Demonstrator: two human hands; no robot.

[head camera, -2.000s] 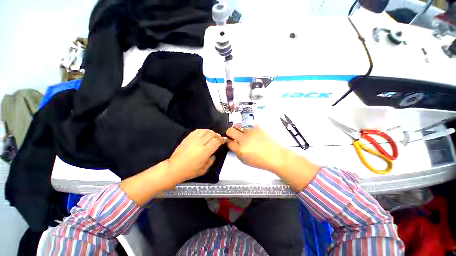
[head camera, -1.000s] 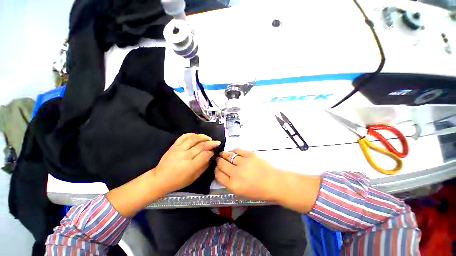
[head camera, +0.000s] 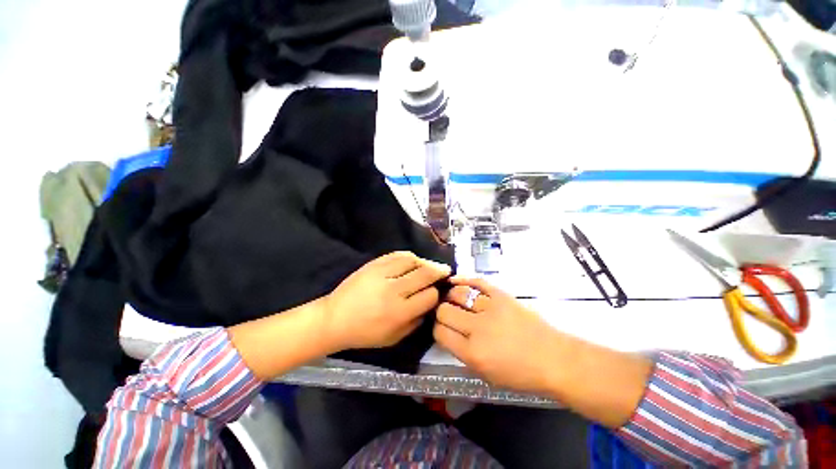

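Observation:
A large black garment piece (head camera: 266, 229) lies spread left of the needle on the white table. Its right edge runs to the presser foot area (head camera: 445, 229) of the white sewing machine (head camera: 568, 110). My left hand (head camera: 390, 302) rests on the cloth with thumb and index finger pinching its edge just in front of the foot. My right hand (head camera: 500, 334), with a ring, pinches the same edge from the right, fingertips almost touching the left ones. The cloth between the fingertips is mostly hidden.
Black snips (head camera: 594, 266) lie right of the needle. Scissors with red and yellow handles (head camera: 765, 307) lie further right. A measuring scale (head camera: 440, 383) runs along the table's front edge. More black cloth (head camera: 302, 41) lies at the back left and hangs off the table's left side.
My fingertips have moved slightly towards me from the needle along the cloth edge since the earliest frame. The camera view has also shifted. Both hands still pinch the cloth.

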